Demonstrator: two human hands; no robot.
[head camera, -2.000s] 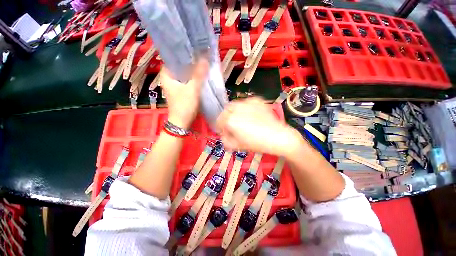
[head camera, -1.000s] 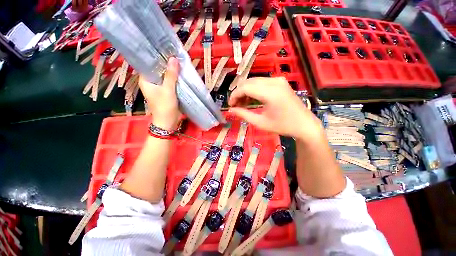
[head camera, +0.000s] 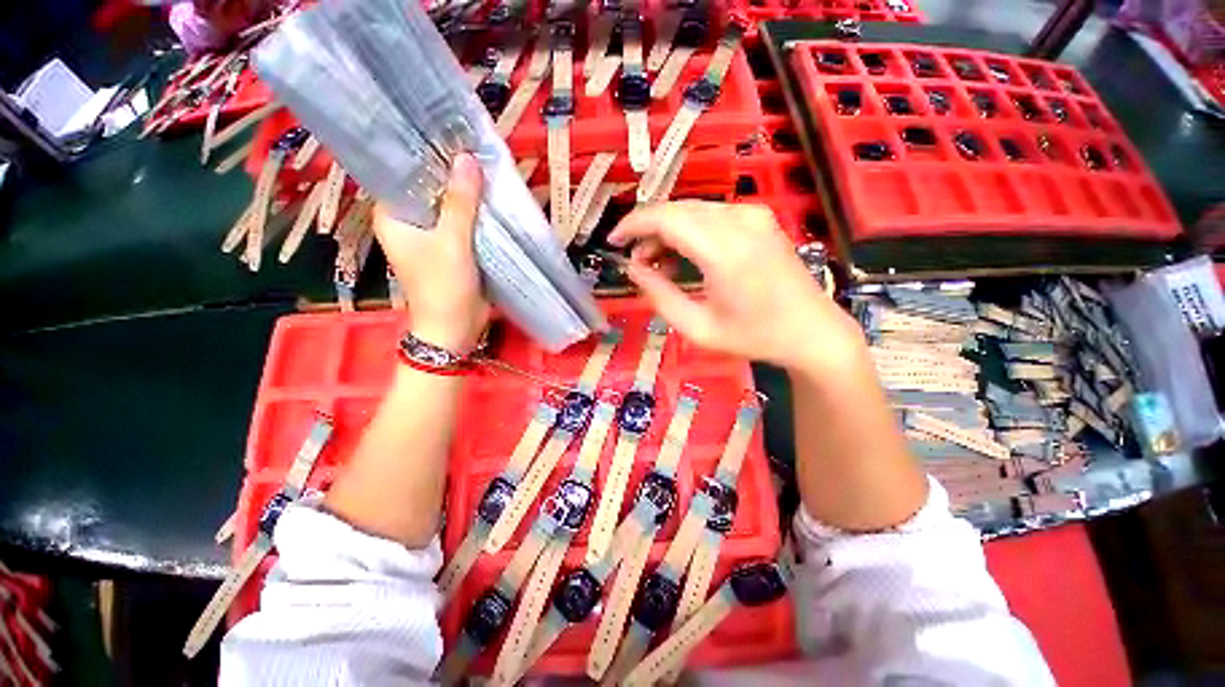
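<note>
My left hand (head camera: 437, 269) grips a long folded strap sleeve pack (head camera: 403, 128), clear plastic with grey straps inside, tilted over the far part of the red watch tray (head camera: 349, 352). My right hand (head camera: 719, 282) is just right of the pack's near end, not touching it, with thumb and fingers apart; I see nothing held in it. Several strapped watches (head camera: 570, 503) lie slanting across the tray below my hands, pale straps towards me.
More trays of strapped watches (head camera: 633, 89) stand beyond. A red tray of bare watch heads (head camera: 981, 201) is at far right. A loose strap pile (head camera: 934, 369) and a clear plastic bag (head camera: 1166, 336) lie to the right.
Since two seconds ago, the pack has tilted further left in my left hand, and my right hand has come away from its near end. Little differs from one second ago.
</note>
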